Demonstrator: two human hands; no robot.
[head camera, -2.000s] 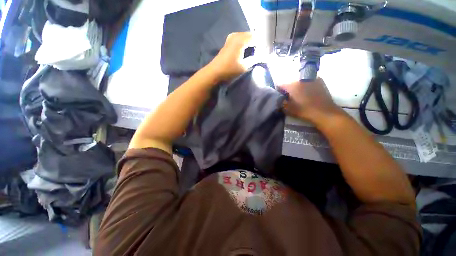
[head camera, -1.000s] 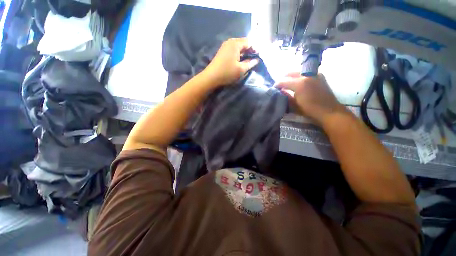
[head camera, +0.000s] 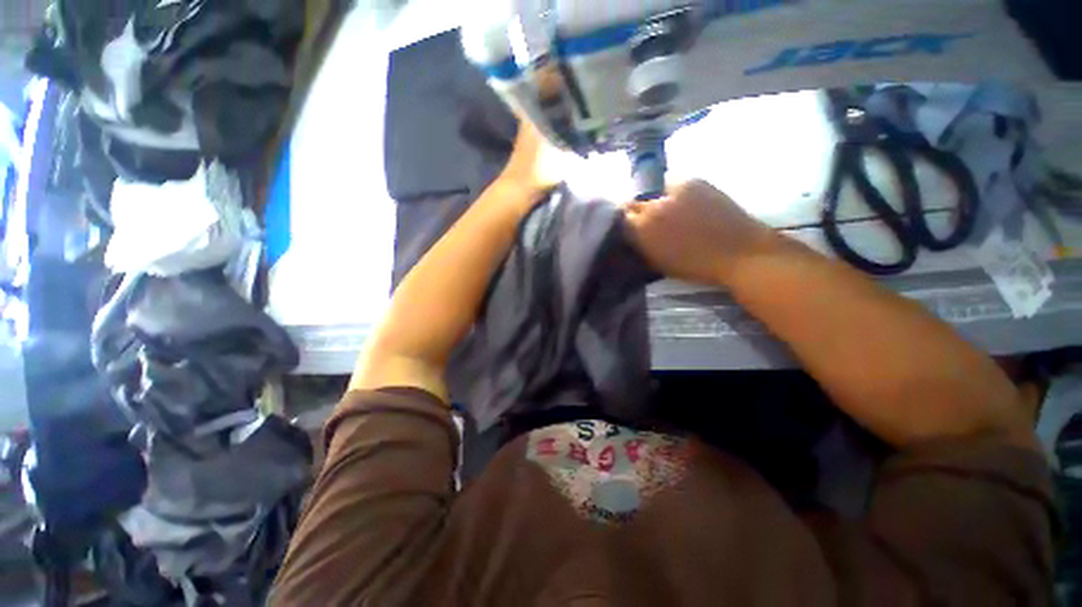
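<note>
A dark grey garment piece (head camera: 581, 320) lies at the sewing machine (head camera: 759, 59) and hangs over the table's front edge towards my lap. My right hand (head camera: 691, 231) is closed on its edge just right of the bright light under the machine head. My left hand (head camera: 534, 160) lies at the cloth left of the light. Its fingers are hidden behind the machine head and lost in glare, so its grip cannot be told. The needle and presser foot are also not visible. More flat dark grey cloth lies on the table behind my left forearm.
Black shears (head camera: 896, 196) lie right of the machine head, with pale blue-grey scraps (head camera: 979, 142) behind and a white label (head camera: 1018, 275) at the table edge. A crumpled grey garment pile (head camera: 196, 344) stands left, with a white bundle (head camera: 160, 225) on it. A ruler runs along the front edge.
The view has shifted, so the machine head shows further left and the pile lower. My left hand has moved from the cloth in front of the light to behind the machine head. My right hand remains at the cloth.
</note>
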